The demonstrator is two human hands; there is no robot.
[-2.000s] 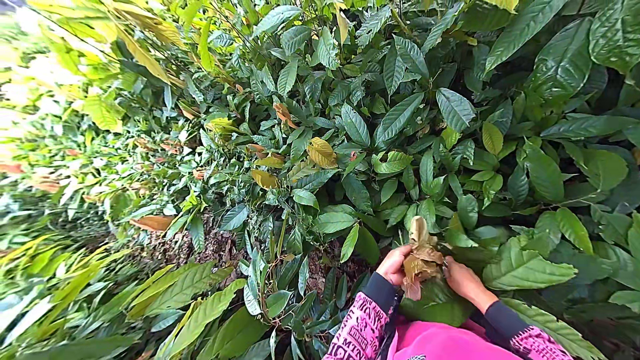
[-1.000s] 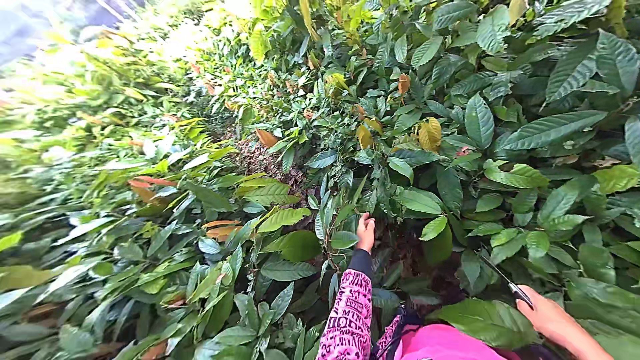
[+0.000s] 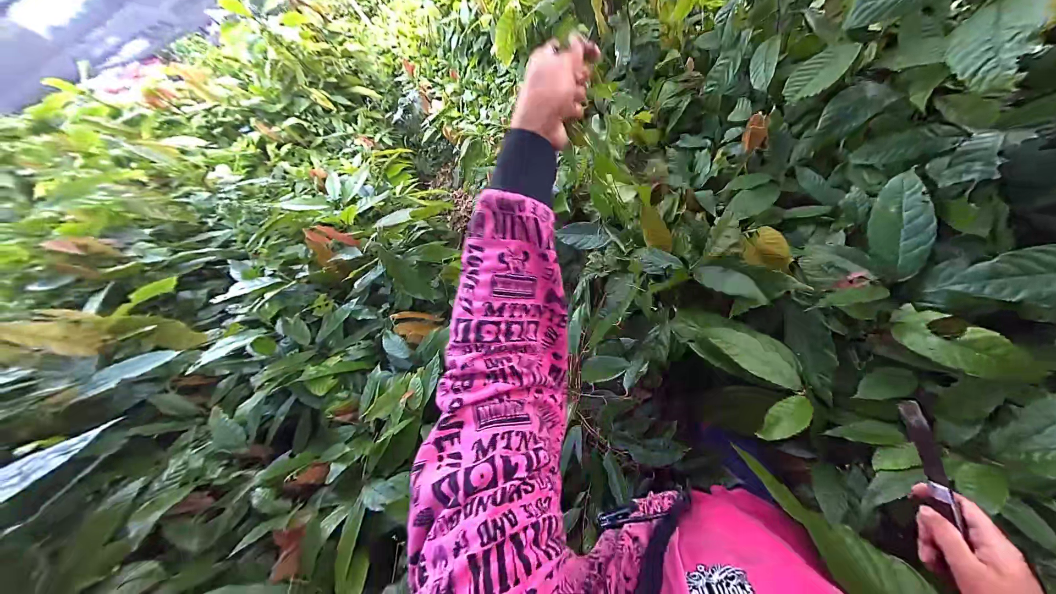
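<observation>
My left hand (image 3: 554, 87) reaches far out at the upper middle of the view, its fingers curled together among leafy seedlings (image 3: 615, 157). It seems to pinch a thin stem or leaf there, but blur hides what lies between the fingers. At the lower right my right hand (image 3: 965, 532) is closed around a small knife (image 3: 928, 445), whose dark, narrow blade points up and away. A pink printed sleeve with a dark cuff (image 3: 524, 165) covers my left arm.
Dense green seedlings (image 3: 330, 355) spread on both sides. A dark gap with thin stems (image 3: 590, 412) runs beside my left arm. Some leaves are yellow or brown, such as the yellow leaf (image 3: 767, 247). A long leaf (image 3: 833, 528) overlaps my pink shirt.
Two seconds ago both hands were together at a brown, wrapped bundle; it is no longer seen. My left hand has since reached forward into the plants. The right hand has moved apart with the knife.
</observation>
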